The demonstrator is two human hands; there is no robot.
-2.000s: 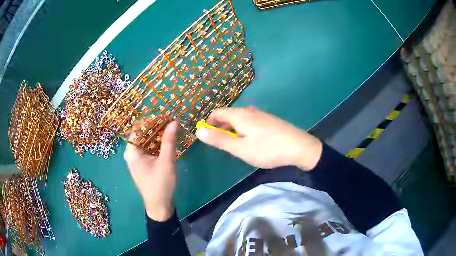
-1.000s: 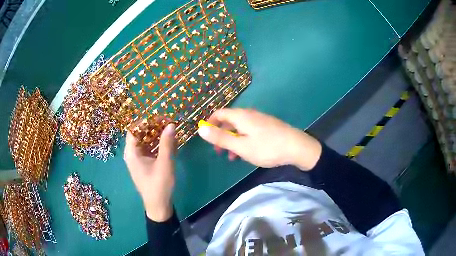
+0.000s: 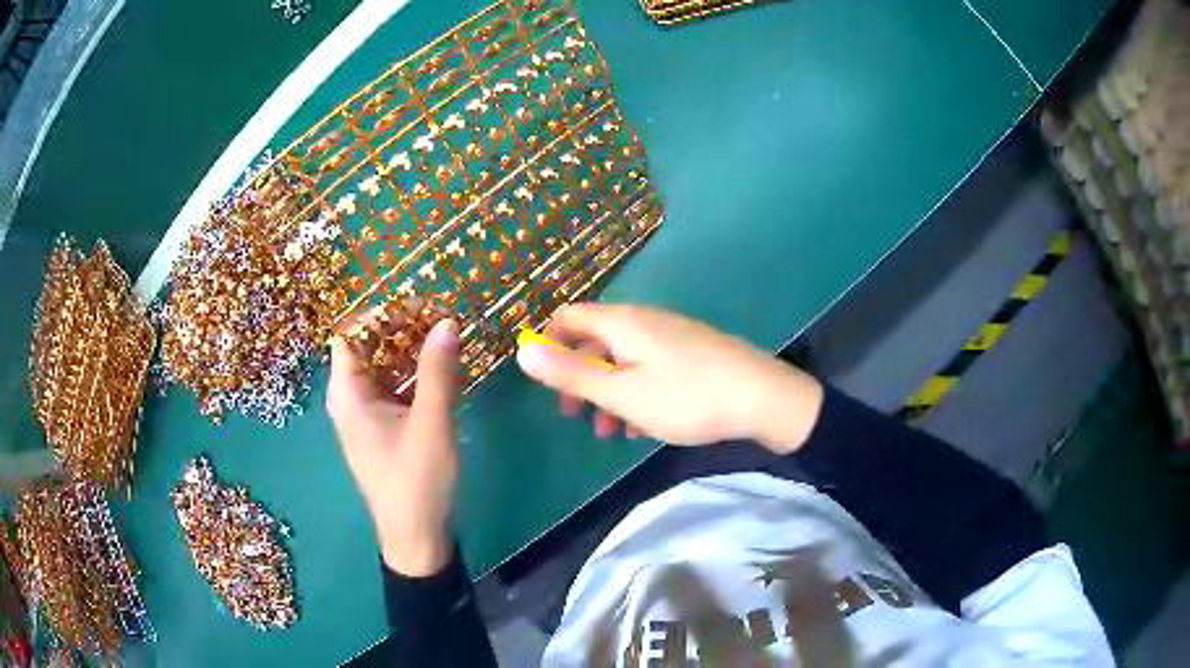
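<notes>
The gold-copper parts frame (image 3: 489,163) lies in front of me, a grid with rows of small shiny parts. Its upper left edge overlaps the large pile of cut parts (image 3: 248,307). My left hand (image 3: 398,450) holds the frame's near left corner, thumb and fingers around small parts there. My right hand (image 3: 666,379) is closed on the side cutters (image 3: 569,350), right of my left hand at the frame's near edge. Only a yellow strip of handle shows; the jaws cannot be made out. The small pile of cut parts (image 3: 235,546) lies left of my left forearm.
Empty sprues (image 3: 89,359) are stacked at the far left, with more lattices (image 3: 76,568) below. An uncut sprue stack (image 3: 692,9) is cut off by the top edge. A few loose parts (image 3: 290,8) lie beyond the pale strip. Beige moulded trays (image 3: 1135,196) stand at the right.
The parts frame was tilted up at first and now lies flatter, its upper left edge over the large pile. My right hand has moved slightly down. My left hand has stayed nearly still.
</notes>
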